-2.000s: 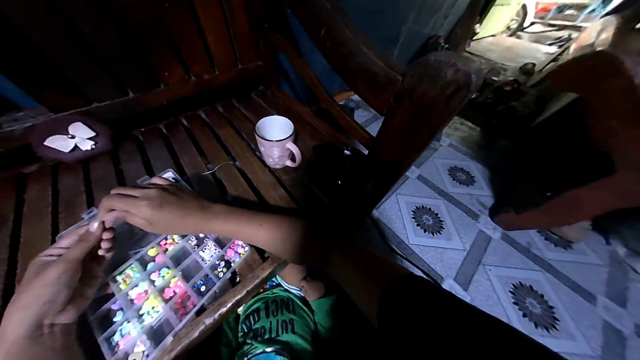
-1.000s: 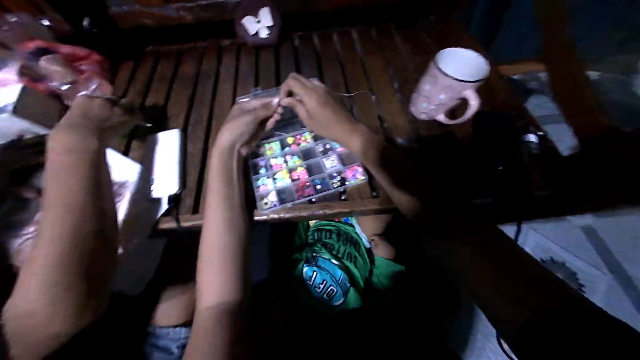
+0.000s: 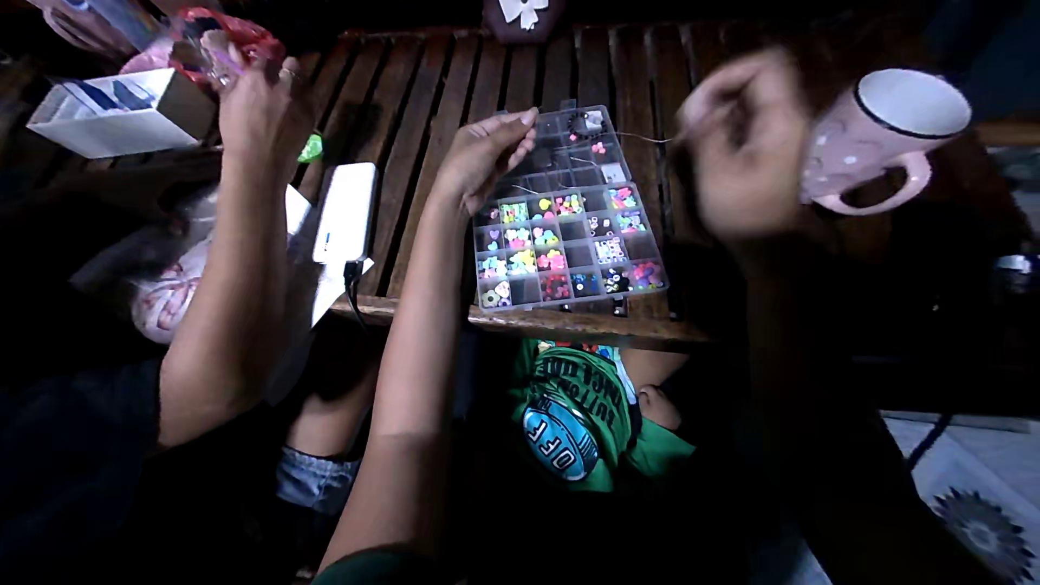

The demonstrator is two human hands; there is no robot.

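My left hand (image 3: 491, 154) is over the upper left edge of a clear compartment box (image 3: 581, 252), thumb and forefinger pinched together; what lies between them is too small to tell. Colourful beads (image 3: 520, 262) fill many of the box's compartments. On its open lid (image 3: 605, 154) are a few pink beads (image 3: 599, 148) and a ring of dark beads (image 3: 583, 124). My right hand (image 3: 743, 142), blurred, is raised to the right of the lid, beside the mug. A thin pale cord (image 3: 646, 138) runs from the lid towards its fingers; its grip is unclear.
A pink mug (image 3: 861, 154) stands at the right on the slatted wooden bench (image 3: 431, 106). At left lie a white power bank (image 3: 345, 213) with a cable and a white box (image 3: 122, 114). Another person's hand (image 3: 260, 97) is by a red plastic bag (image 3: 236, 36). Someone in a green shirt (image 3: 585, 406) is below the bench edge.
My hands were close together over the box; now they are apart, the right one moved to the right near the mug. The view has swung left since the oldest frame.
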